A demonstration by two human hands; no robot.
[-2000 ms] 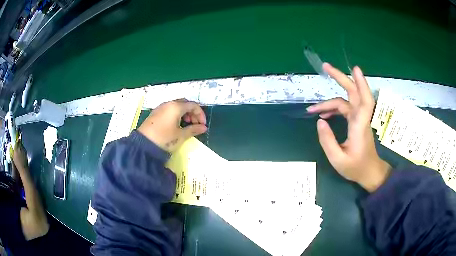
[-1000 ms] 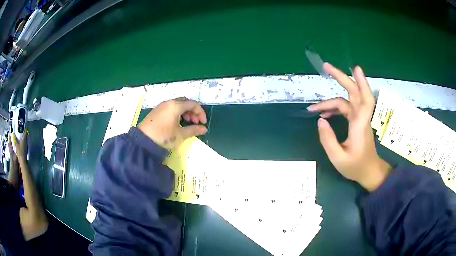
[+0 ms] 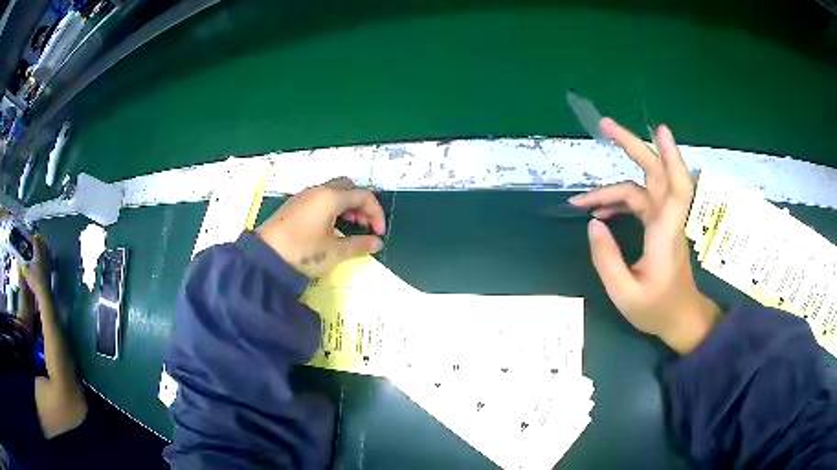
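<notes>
My right hand (image 3: 647, 229) is raised over the worktop at the right, fingers apart. A clear, greenish film piece (image 3: 587, 116) sticks to one raised fingertip; other faint films show at further fingertips. My left hand (image 3: 326, 223) is at centre-left, thumb and index tips close together; a thin clear edge shows beside them, and whether they pinch it I cannot tell. A fanned stack of label sheets (image 3: 496, 344), white with small black print and yellow at the left end, lies below and between my hands. My left sleeve covers part of it.
A scuffed white rail (image 3: 440, 165) crosses in front of the green belt (image 3: 367, 83). More label sheets lie right (image 3: 766, 243) and left (image 3: 225, 211). A black phone (image 3: 110, 303), a pale block (image 3: 96, 199) and a white scrap (image 3: 92, 252) lie left. Another person's arm (image 3: 57, 367) holds a white device (image 3: 20, 240).
My hands have barely moved, the right one shifting slightly right. At far left, the other person's white device came up upright and then shifted towards the left edge.
</notes>
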